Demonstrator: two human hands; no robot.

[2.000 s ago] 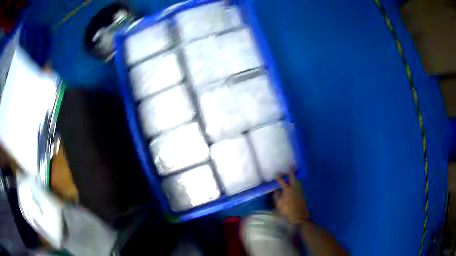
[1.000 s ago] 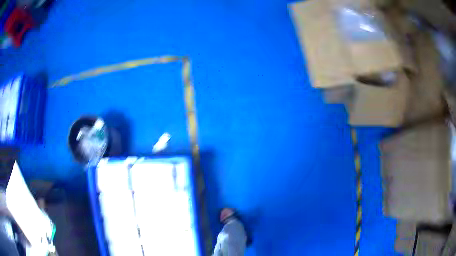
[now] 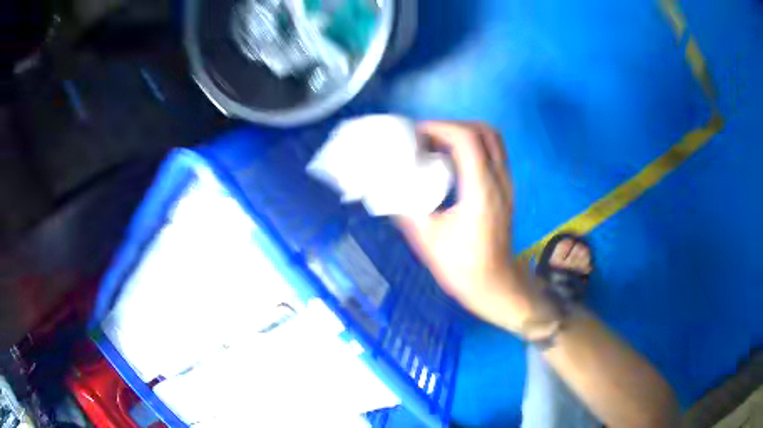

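My right hand [image 3: 468,226] reaches in from the lower right, with a band on the wrist. It holds a crumpled white sheet or bag [image 3: 376,163] between thumb and fingers, above the side of the blue crate. The blue crate [image 3: 251,219] stands at the lower left, with slatted sides and a pale label. White-lidded tubs [image 3: 197,284] fill it, overexposed, so their edges are hard to tell. My left hand is not in view. The picture is blurred.
A round dark bin [image 3: 289,115] with a pale rim stands beyond the crate, holding white and green crumpled waste. A sandalled foot [image 3: 571,255] is on the blue floor near yellow tape [image 3: 636,184]. Something red [image 3: 100,389] lies at the lower left.
The view has moved closer to the crate and bin. My right hand, at the crate's rim two seconds ago and unseen one second ago, now holds the white sheet or bag.
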